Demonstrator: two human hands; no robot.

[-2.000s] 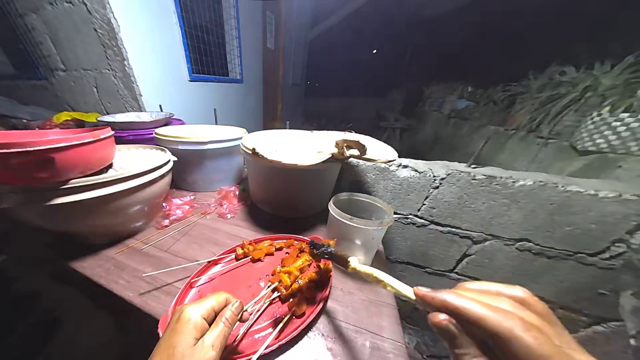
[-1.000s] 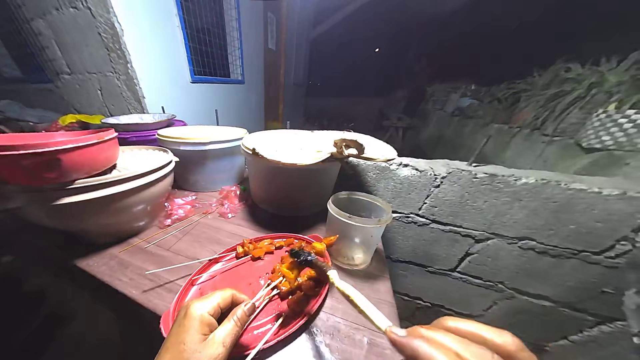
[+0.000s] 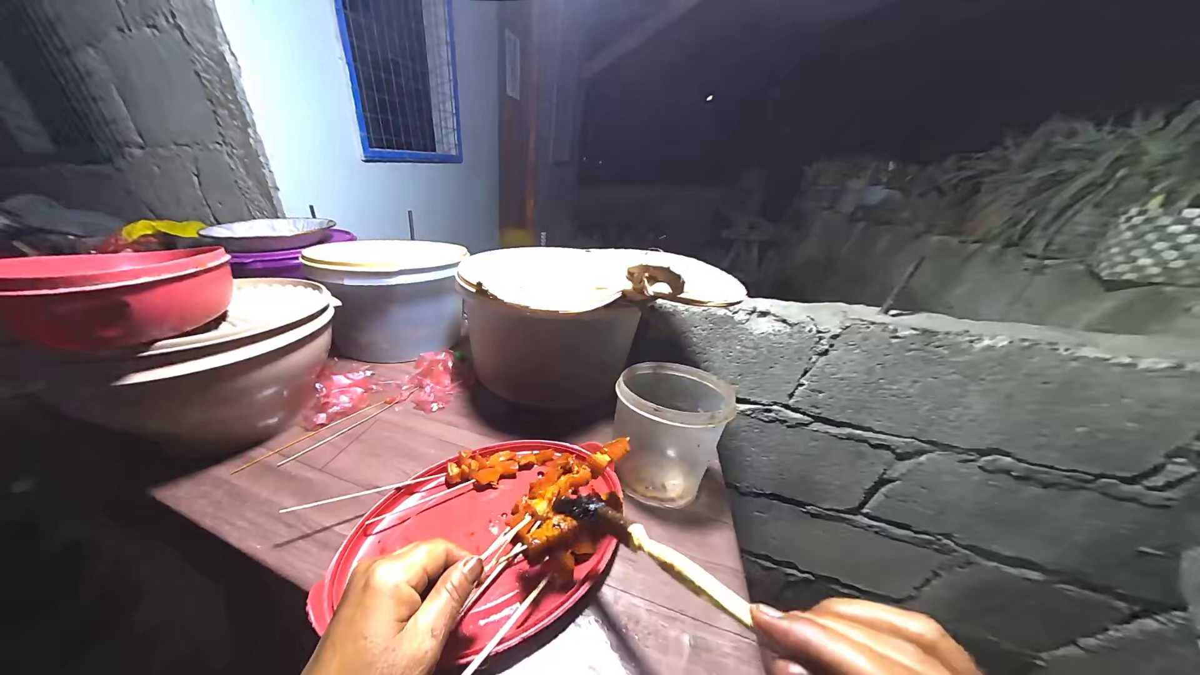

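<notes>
On a table lies a red plastic plate (image 3: 441,520) with several skewers of orange-coated pieces (image 3: 553,483), their thin sticks pointing toward the near left. My left hand (image 3: 403,600) pinches several of the bamboo sticks (image 3: 502,553) at the plate's near side. In my right hand (image 3: 853,637) is the end of a brush with a pale handle (image 3: 698,577). Its dark tip rests against the coated pieces; what the tip is made of cannot be told. Just behind the plate's right edge stands a translucent plastic tub (image 3: 670,450), with a little residue at its bottom.
Lidded buckets (image 3: 553,347) (image 3: 389,300) stand along the back. At left, a red basin (image 3: 112,291) sits on a large lidded bowl (image 3: 216,394). Pink plastic bags (image 3: 342,394) and two loose sticks (image 3: 337,436) lie behind the plate. A concrete block wall (image 3: 984,450) borders the right side.
My right hand has moved down from where it was two seconds ago, and the brush handle now slants more steeply. My left hand stays at the sticks.
</notes>
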